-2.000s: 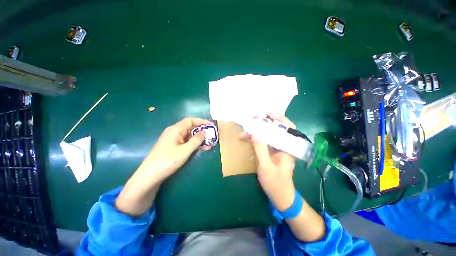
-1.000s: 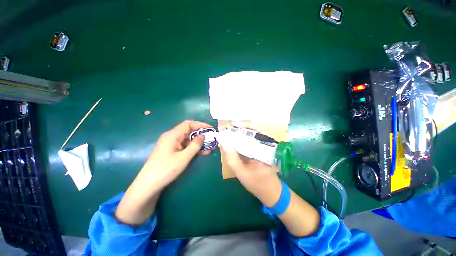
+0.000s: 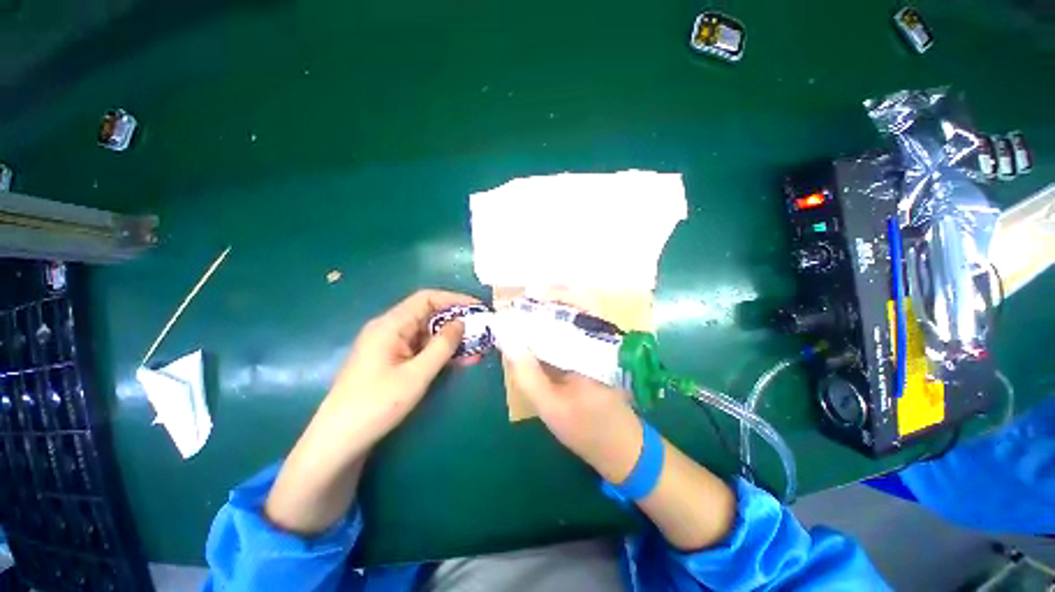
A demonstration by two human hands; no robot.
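My left hand (image 3: 388, 364) holds a small device housing (image 3: 472, 328) between thumb and fingers above the green mat. My right hand (image 3: 567, 399) grips a fat white glue syringe (image 3: 567, 345), which points left. The syringe's front end is at the housing's right side; whether the tip touches it cannot be told. A green cap (image 3: 640, 368) sits on the syringe's rear, with a clear air hose (image 3: 740, 414) running from it. White wiping paper (image 3: 578, 226) lies behind the syringe, over a tan cardboard piece (image 3: 523, 393) partly hidden by my right hand.
A black glue dispenser (image 3: 868, 301) with a plastic bag (image 3: 954, 266) stands at right. At left are a black tray (image 3: 52, 428), metal rail (image 3: 75, 227), thin stick (image 3: 187, 303) and folded wipe (image 3: 181, 402). Other housings (image 3: 717, 38) lie along the far side. A blue sleeve shows at right.
The syringe has come left from over the paper and cardboard to the housing in my left hand. Over the last second both hands have barely moved. The view has shifted slightly.
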